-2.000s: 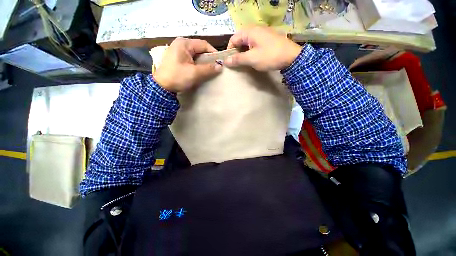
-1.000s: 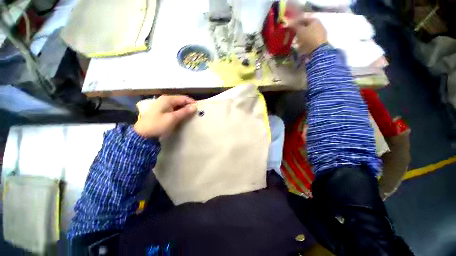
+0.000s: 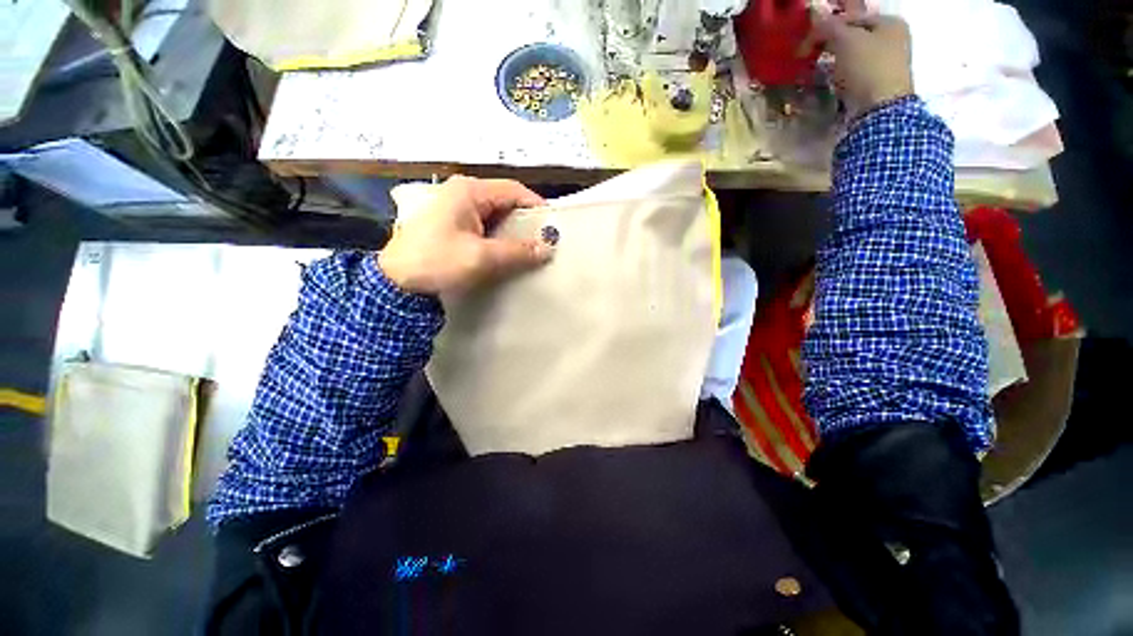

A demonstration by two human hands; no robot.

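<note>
A beige bag body (image 3: 584, 336) with a yellow right edge lies on my lap, its top reaching the table's front edge. A small dark round stud (image 3: 550, 234) sits near its upper left. My left hand (image 3: 466, 236) grips the bag's upper left edge between thumb and fingers, beside the stud. My right hand (image 3: 862, 55) is at the red tape dispenser (image 3: 780, 40) at the top right, fingers bent against its right side. Whether its fingertips hold a piece of tape cannot be told.
A bowl of gold fittings (image 3: 542, 85) stands on the white table (image 3: 398, 124), left of metal machine parts and a yellow patch (image 3: 652, 118). A beige bag stack (image 3: 329, 27) is at upper left, another bag (image 3: 122, 454) at lower left. A carton (image 3: 1037, 404) is right.
My right hand has left the bag and reached up right to the red dispenser. My left hand stays on the bag's top edge. The camera view has shifted.
</note>
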